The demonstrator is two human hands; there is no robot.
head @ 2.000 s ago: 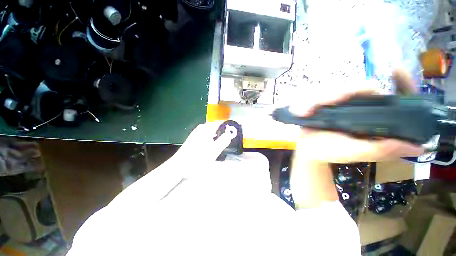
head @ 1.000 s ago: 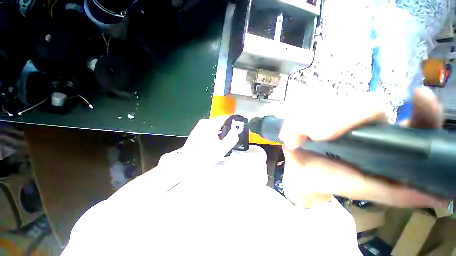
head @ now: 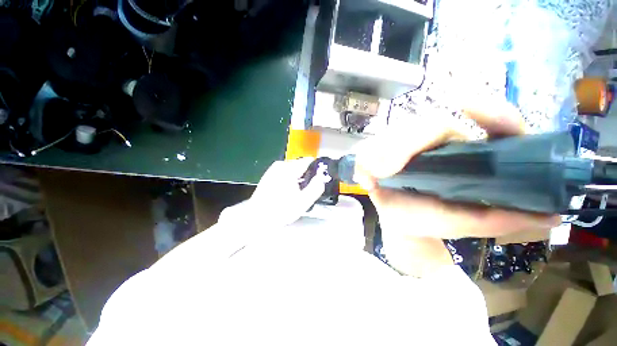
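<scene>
My left hand [head: 287, 192], overexposed, holds a small black housing [head: 329, 195] with a pale part at its centre, at the bench's front edge. My right hand [head: 413, 196] is wrapped around a thick dark electric screwdriver [head: 480, 172], which lies sideways with its cord end to the right. Its tip end is at the right side of the housing; the exact contact point is hidden by glare and fingers.
A grey-white screw feeder [head: 369, 67] stands behind the hands. Dark housings [head: 159, 101] lie heaped on the green surface [head: 230, 142]. White small parts [head: 460, 61], a clear bag and an orange roll [head: 592, 96] are at right. Cartons [head: 565, 304] are below.
Over two seconds, the screwdriver has moved left to the housing. Since one second ago, its rear end has swung up in view and it now lies more level. The left hand keeps its hold.
</scene>
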